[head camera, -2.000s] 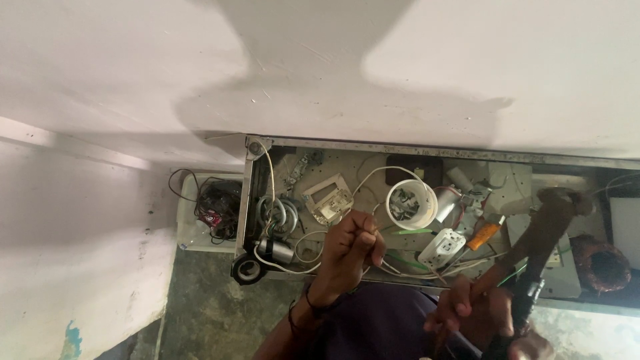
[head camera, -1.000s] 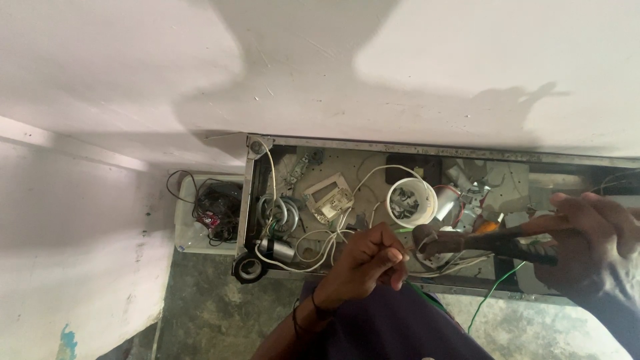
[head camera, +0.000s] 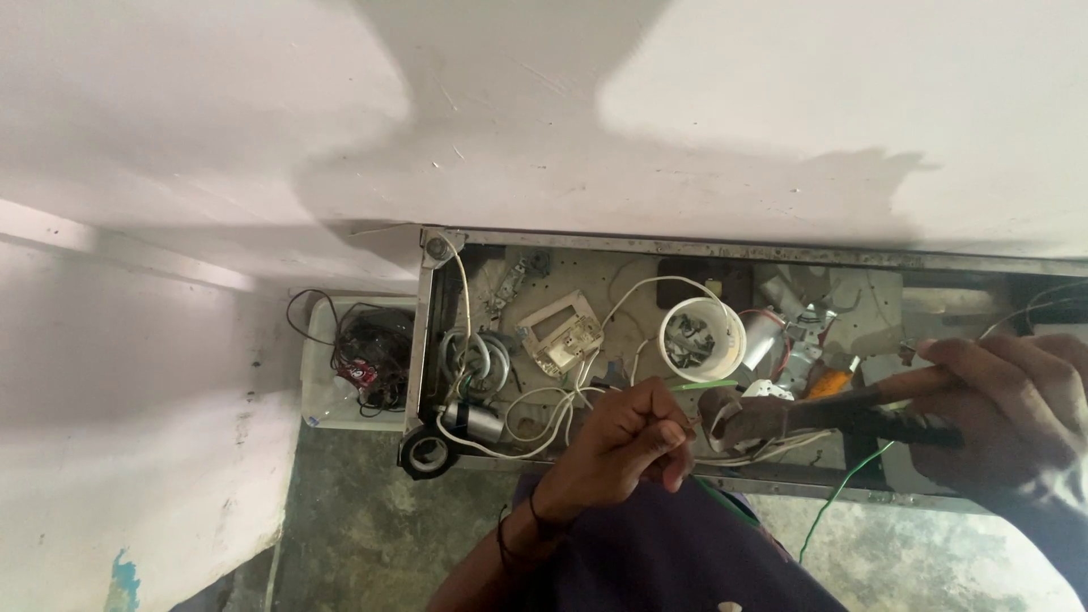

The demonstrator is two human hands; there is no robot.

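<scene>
My left hand (head camera: 637,442) is closed in a pinch at the near edge of the metal-framed bench; a small piece shows at its fingertips, too small to name. From the right, my right hand (head camera: 1003,408) grips a hammer (head camera: 799,415), whose head lies just right of my left fingertips. A black tool or handle (head camera: 926,429), not clear in kind, is also in or under the right hand. A green wire (head camera: 837,501) hangs over the bench's near edge. Behind the hands stand a white tub of small metal parts (head camera: 690,342) and a white socket plate (head camera: 767,389).
The bench frame (head camera: 722,248) runs along the wall. On it lie a cream switch-box frame (head camera: 561,336), a metal cylinder (head camera: 476,421), white cables (head camera: 527,391), an orange-handled tool (head camera: 833,380) and a tape roll (head camera: 427,452). A plastic bin (head camera: 319,365) of dark wires stands left.
The hammer, first raised at the right, has come down left beside my left hand. My left hand has moved slightly right and down from its first place.
</scene>
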